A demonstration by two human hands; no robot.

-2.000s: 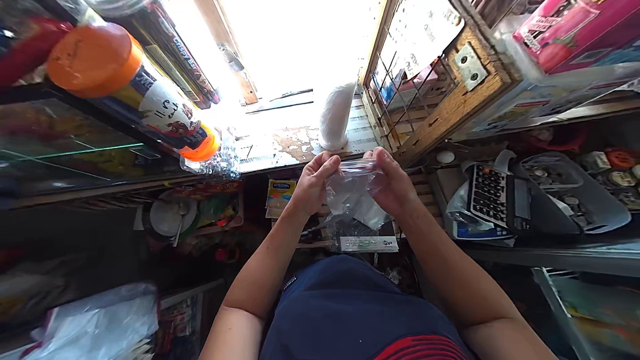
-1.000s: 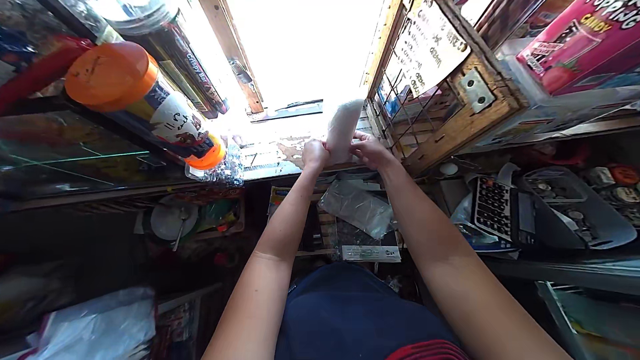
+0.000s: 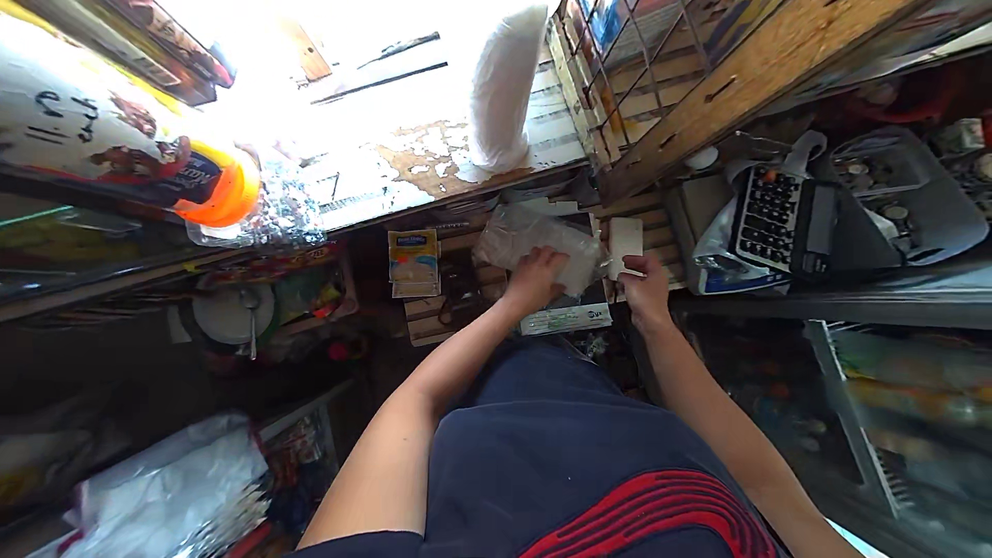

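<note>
My left hand [image 3: 536,280] rests on a clear plastic bag [image 3: 535,239] lying on the slatted wooden surface, its fingers spread over the plastic. Just right of it, my right hand [image 3: 645,285] pinches the lower end of a pale, flat rectangular piece [image 3: 626,239]; its material is unclear. A white, filled plastic bag [image 3: 505,93], long and narrow, stands upright on the worn white ledge [image 3: 418,167], beyond both hands. Below my left hand lies a white box [image 3: 566,318] with printing. A yellow and blue packet [image 3: 414,262] is to the left.
Jars with an orange lid [image 3: 225,190] overhang the left side. A wood-framed wire grille [image 3: 721,85] rises at right. Beyond it sit a calculator [image 3: 775,213] and a grey bin [image 3: 949,194] with coins. A plate with a spoon [image 3: 234,311] is at lower left.
Both hands have left the filled white bag, which stands on the ledge, and come down nearer my body. My left hand is now on the clear bag; my right holds the pale piece.
</note>
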